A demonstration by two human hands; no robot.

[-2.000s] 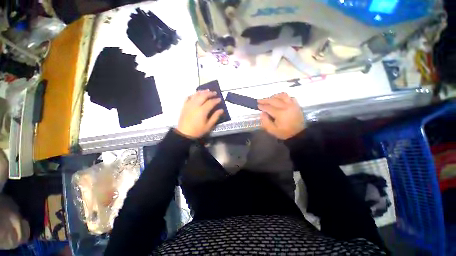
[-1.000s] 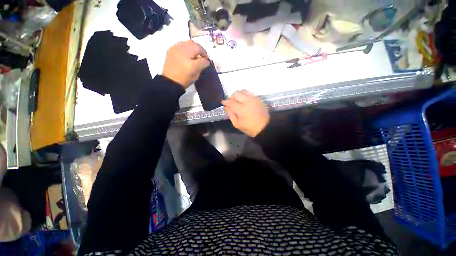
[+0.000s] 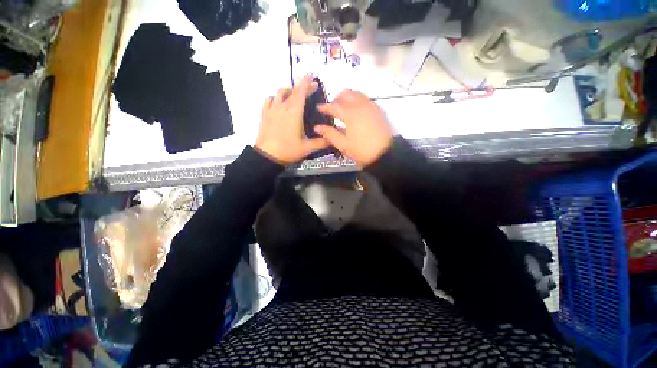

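Observation:
A black fabric piece (image 3: 315, 115) lies on the white table near its front edge, mostly covered by my hands. My left hand (image 3: 289, 126) rests on its left side, fingers pointing up toward the needle area. My right hand (image 3: 359, 128) is on its right side, thumb and fingertips touching the fabric. The narrow strip cannot be told apart from the piece. A stack of flat black cut pieces (image 3: 173, 90) lies to the left. A bunched black pile (image 3: 220, 16) is behind it, cut off by the top edge.
The sewing machine (image 3: 331, 16) is at the top, with grey and black scraps (image 3: 432, 43) under its arm. A thin red-and-white tool (image 3: 465, 94) lies right of my hands. A blue basket (image 3: 594, 266) stands lower right, a plastic-lined bin (image 3: 88, 251) lower left.
My left hand has come down from the fabric's top end to its left side. My right hand has moved up onto its right side. The view has shifted slightly.

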